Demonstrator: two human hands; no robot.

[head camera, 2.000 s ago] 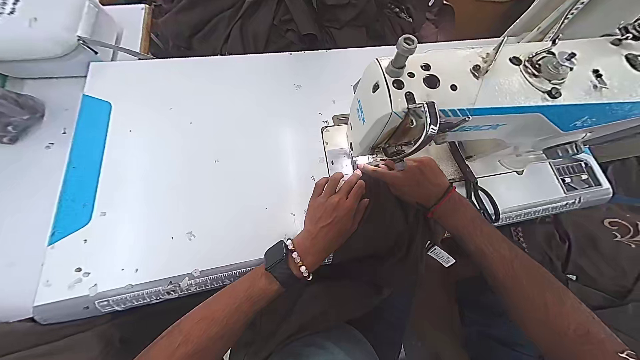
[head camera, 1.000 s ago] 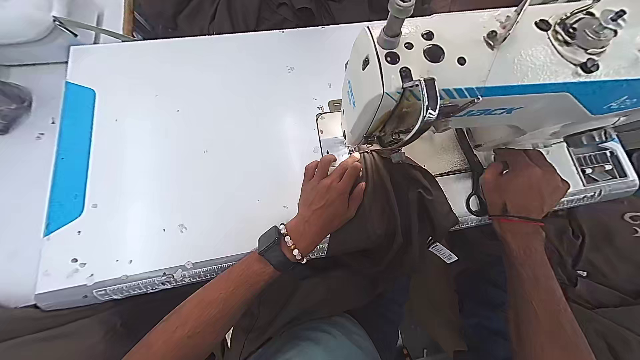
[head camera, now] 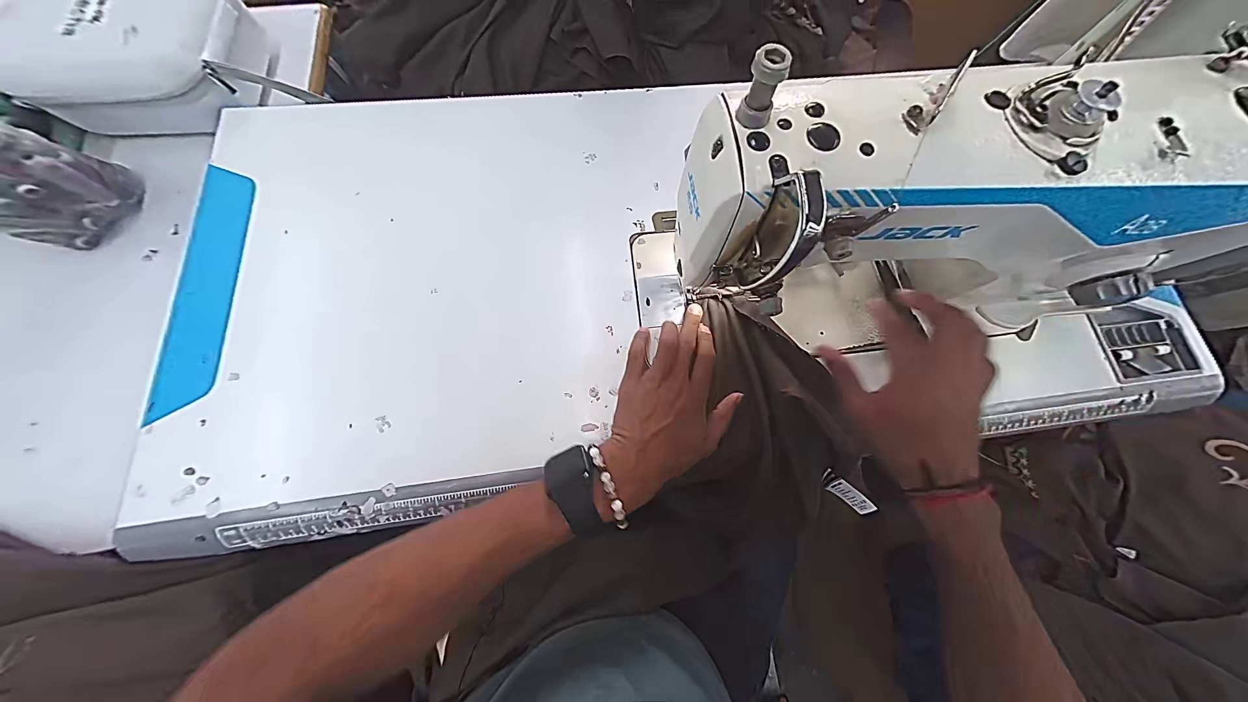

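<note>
A brown fabric garment (head camera: 751,409) hangs from the needle area of a white and blue Jack sewing machine (head camera: 936,214) down over the table's front edge. My left hand (head camera: 668,400) lies flat at the garment's left edge, its index fingertip close to the presser foot (head camera: 694,292). The fingers press on fabric and bed rather than grasp. To the right, my right hand (head camera: 921,390) is blurred, fingers spread, above the bed under the machine arm. A dark object, perhaps scissors (head camera: 892,283), is partly hidden behind its fingers. A white tag (head camera: 850,494) shows on the garment.
The white sewing table (head camera: 419,283) carries small scraps of lint or thread. Dark fabric (head camera: 546,49) is heaped behind it, and more brown fabric (head camera: 1150,517) lies at the right front. A clear plastic bag (head camera: 68,190) with dark contents sits at the left.
My right hand was at the needle beside my left hand, then farther right, closed around the scissors under the arm; now its fingers are spread. My left hand stays by the needle.
</note>
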